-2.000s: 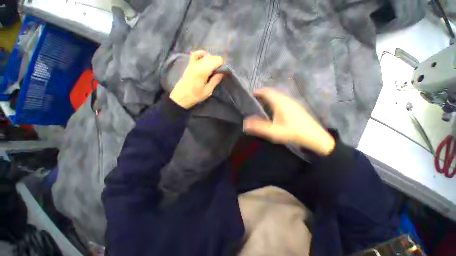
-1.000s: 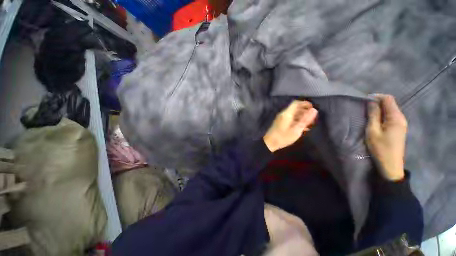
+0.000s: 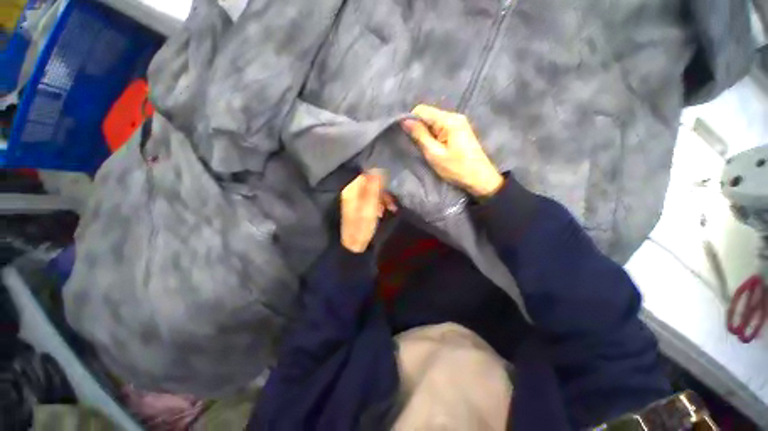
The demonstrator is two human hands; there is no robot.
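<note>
The mottled grey jacket (image 3: 573, 101) is spread over the table and hangs over its front edge. Its front zipper (image 3: 486, 57) runs down the upper middle. My right hand (image 3: 456, 151) pinches the edge of the turned-up hem rib (image 3: 333, 139), with the inner side and a short pale stitched patch showing below it. My left hand (image 3: 363, 209) is just left of and below it, blurred, with fingers bent at the underside of the rib. Whether it holds cloth or a small tool cannot be told.
A second mottled grey garment (image 3: 168, 278) is heaped at the left. Behind it are a blue perforated basket (image 3: 72, 93) and an orange-red piece (image 3: 126, 116). At the right, the sewing machine head (image 3: 748, 181), red-handled scissors (image 3: 746, 308) and a slim tool (image 3: 714, 263) are on the white table.
The view has swung back to the right, bringing the machine and scissors into sight. My right hand still pinches the hem rib. My left hand stays close beside the rib.
</note>
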